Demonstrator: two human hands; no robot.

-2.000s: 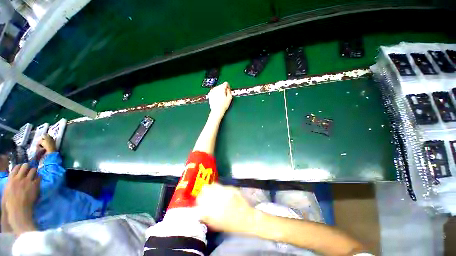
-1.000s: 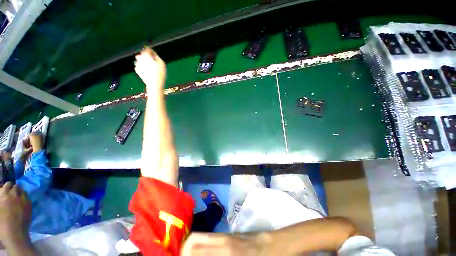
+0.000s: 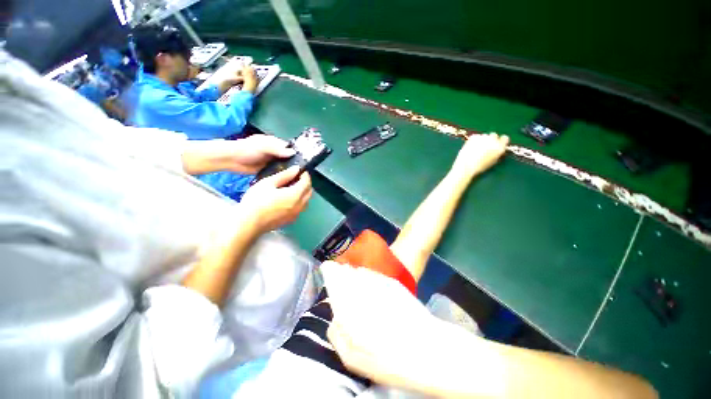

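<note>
My left hand (image 3: 483, 152) rests on the worn bench edge beside the conveyor, with fingers curled together and nothing visible in it. My right hand (image 3: 370, 316) is blurred and lies across my left upper arm by the red armband (image 3: 378, 257); its fingertips are unclear. A phone body (image 3: 372, 139) lies on the green bench left of my left hand, touched by neither hand. Loose black covers (image 3: 659, 300) lie at the bench's right, blurred.
A neighbour in a pale coat holds a phone body (image 3: 310, 150) in two hands close on the left. Another person in blue (image 3: 175, 105) handles white slotted trays (image 3: 253, 82) farther back. Dark phones (image 3: 543, 127) lie on the conveyor past the chipped edge (image 3: 577, 173).
The view has swung left, bringing in the neighbour with a phone; the trays at right are out of view. My left hand has come back from over the conveyor to the edge.
</note>
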